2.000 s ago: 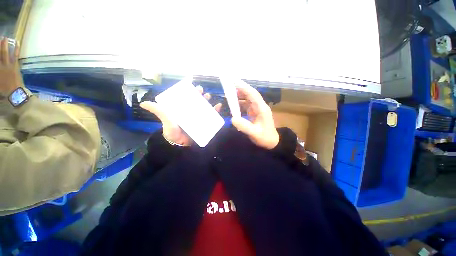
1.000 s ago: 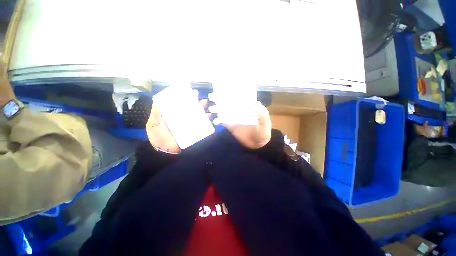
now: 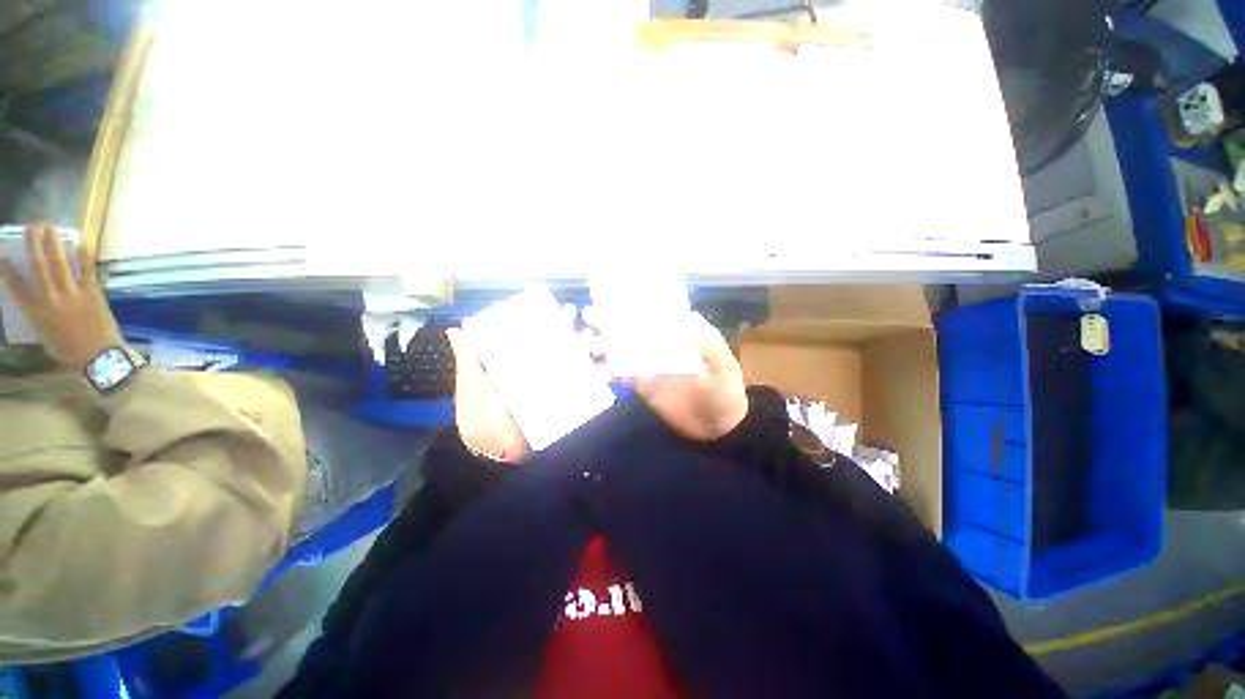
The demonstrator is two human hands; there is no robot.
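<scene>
My left hand point(image 3: 478, 406) holds a flat white panel point(image 3: 542, 372) tilted in front of my chest, just below the bench edge. My right hand point(image 3: 703, 396) is close beside it and holds another white piece point(image 3: 642, 328); glare washes out its outline and most of my fingers. The two pieces are side by side, and I cannot tell if they touch. The white bench top point(image 3: 574, 178) behind them is overexposed.
An open carton point(image 3: 901, 396) with white pieces stands at right below the bench. A blue tote point(image 3: 983, 451) is beside it. A keyboard point(image 3: 419, 366) is under the edge. A neighbour's sleeve point(image 3: 150, 478) is at left. A wooden strip point(image 3: 717, 34) lies at the back.
My right hand's piece has turned from edge-on to a broader white shape close to the left one. The view has shifted, bringing the wooden strip at the back and more carton contents into sight.
</scene>
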